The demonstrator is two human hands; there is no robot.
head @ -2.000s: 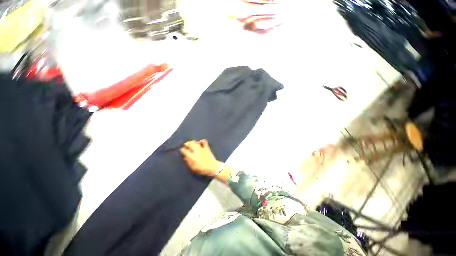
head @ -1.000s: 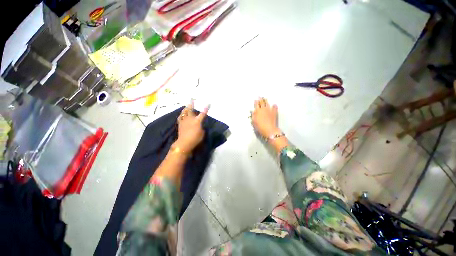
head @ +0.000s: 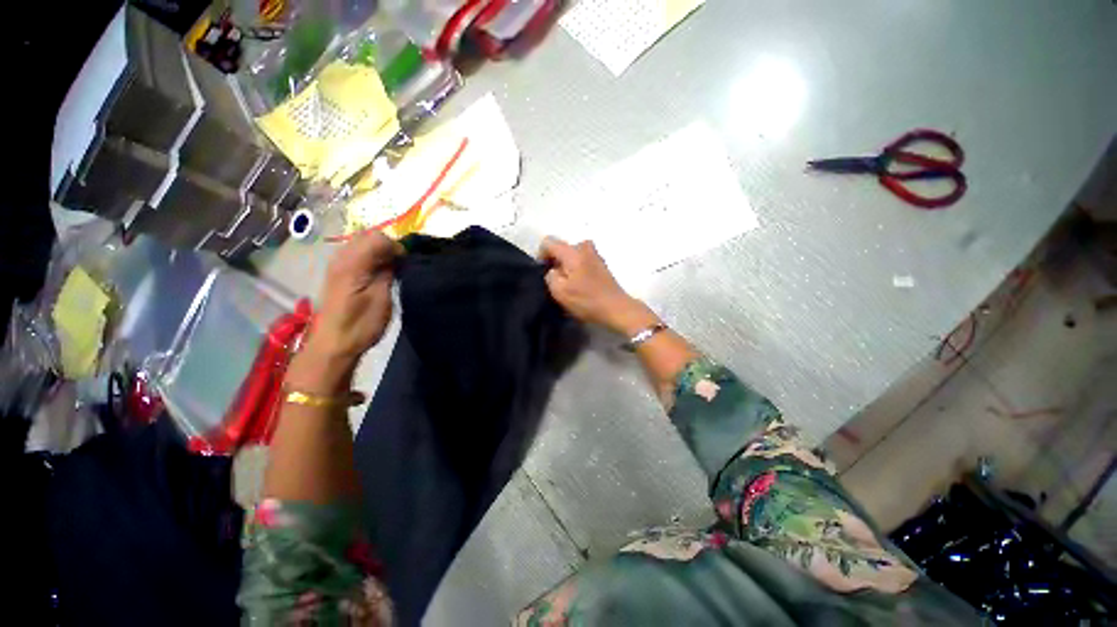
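Dark trousers (head: 472, 355) lie lengthwise in front of me, with their far end raised between my hands. My left hand (head: 358, 294) grips the far left corner. My right hand (head: 588, 284) grips the far right corner with thumb and fingers. The near part of the trousers runs down beside my left forearm and out of the picture's bottom edge.
Red-and-black scissors (head: 913, 168) lie at the right. A grey partitioned holder (head: 153, 159), a small white roll (head: 300, 223) and yellow slips (head: 331, 120) are at the far left. Clear bags with red edges (head: 227, 367) and a dark cloth pile (head: 141, 527) lie left.
My left hand has moved from lying on the trousers to gripping their left corner. My right hand has moved from the bare table to the right corner. The far end is now lifted.
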